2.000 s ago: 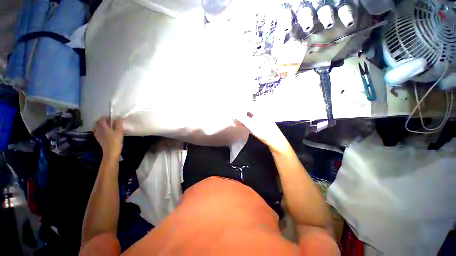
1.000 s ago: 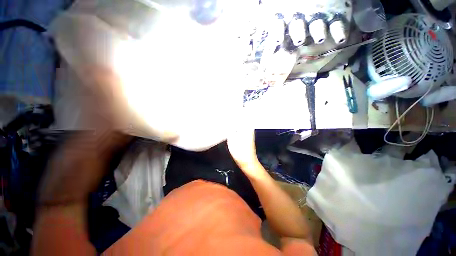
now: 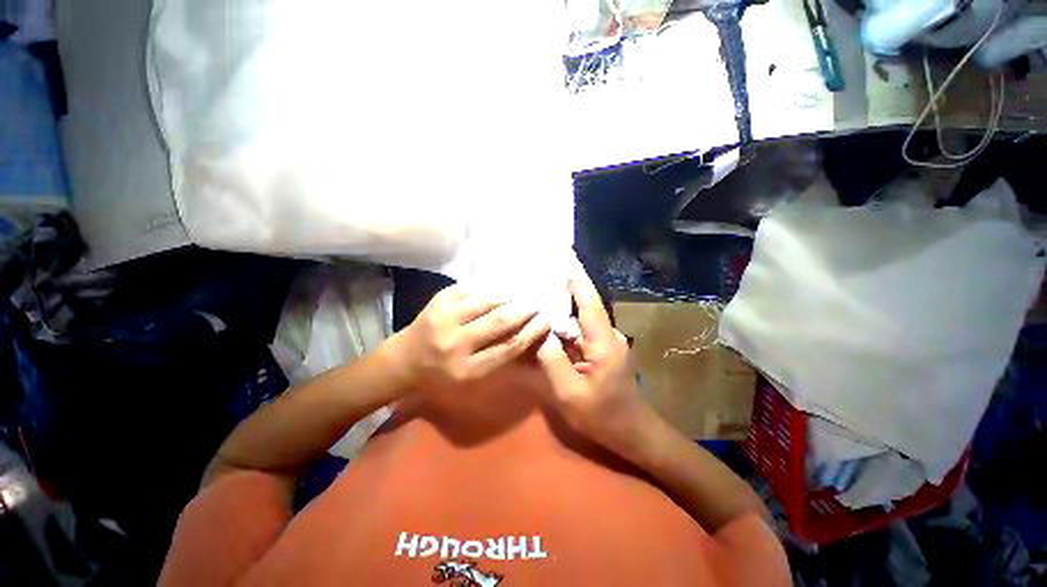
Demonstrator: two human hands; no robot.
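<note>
A large white fabric panel (image 3: pixel 310 161) lies on the sewing table and hangs over its front edge toward my chest; its middle is washed out by glare. My left hand (image 3: pixel 471 333) grips the near corner of the panel with bent fingers. My right hand (image 3: pixel 591 361) pinches the same corner just to the right, thumb and forefinger close to my left fingertips. Both hands are above the lap, in front of the orange shirt. The exact edge between the fingers is too small to make out.
Teal snips (image 3: pixel 823 48) and a dark upright strap (image 3: pixel 736 75) lie on the table at the right. A pale cable (image 3: pixel 962 153) hangs there. White cut pieces (image 3: pixel 878 310) cover a red crate (image 3: pixel 792 459) at lower right. A cardboard box (image 3: pixel 695 373) stands beside it.
The view has tilted down. My left hand has come from the far left to join my right hand at the fabric corner, and both are now nearer my chest. The panel lies flatter.
</note>
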